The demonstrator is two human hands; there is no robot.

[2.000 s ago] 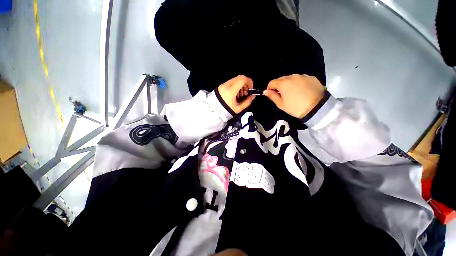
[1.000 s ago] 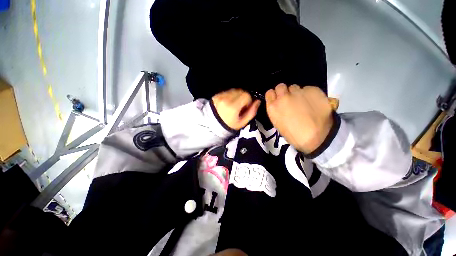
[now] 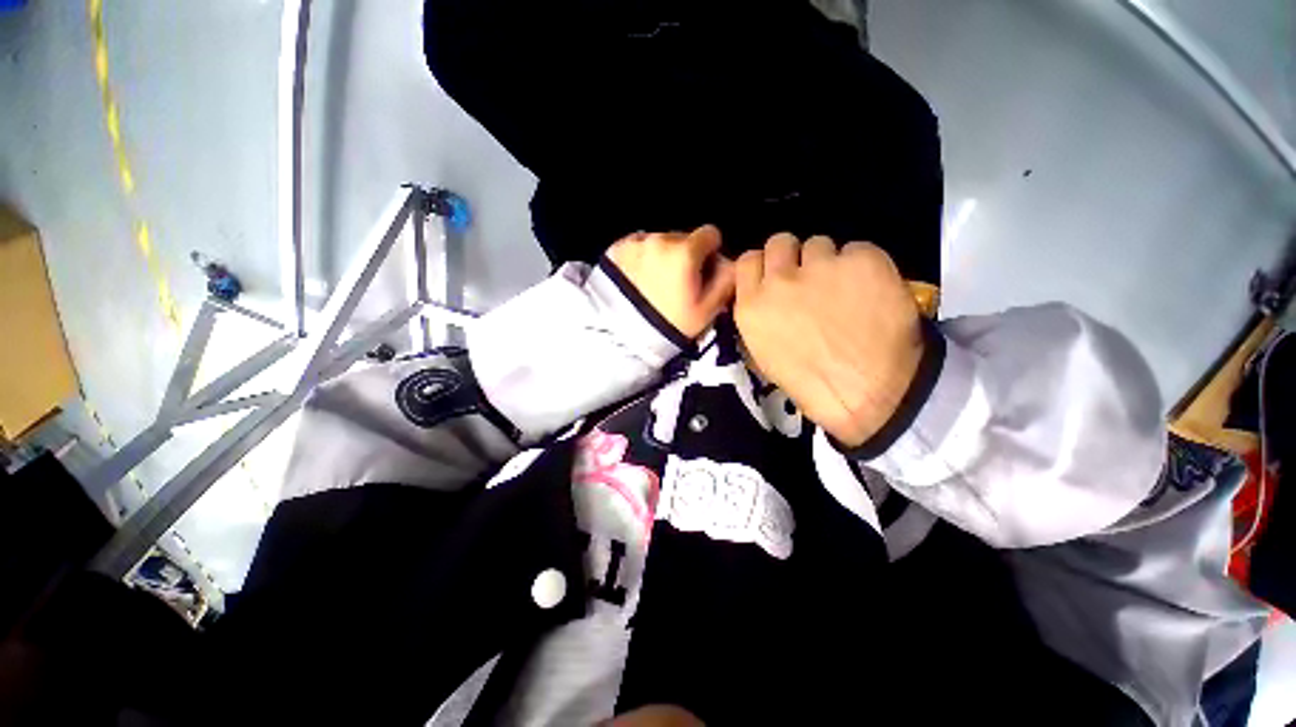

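A large matte black garment [image 3: 711, 128] lies over the lap and beyond the hands. My left hand [image 3: 677, 284] is closed at its near edge, fingertips pinching the black cloth. My right hand [image 3: 832, 330] is beside it, back up and fingers curled, touching the left fingertips. A yellow-orange handle end [image 3: 925, 298] pokes out at the outer side of my right palm; the rest of the tool is hidden by the hand. The exact spot between the fingertips is hidden.
A silver-grey rack frame [image 3: 294, 372] with dark and blue casters stands on the floor at the left. A brown box [image 3: 29, 334] is at the left edge. Yellow tape [image 3: 125, 178] runs along the floor. Dark cloth and something red [image 3: 1246, 523] are at the right edge.
My right hand has turned back up and moved against the left; the handle end now shows beside it. The small dark shiny piece seen between the fingertips is now hidden.
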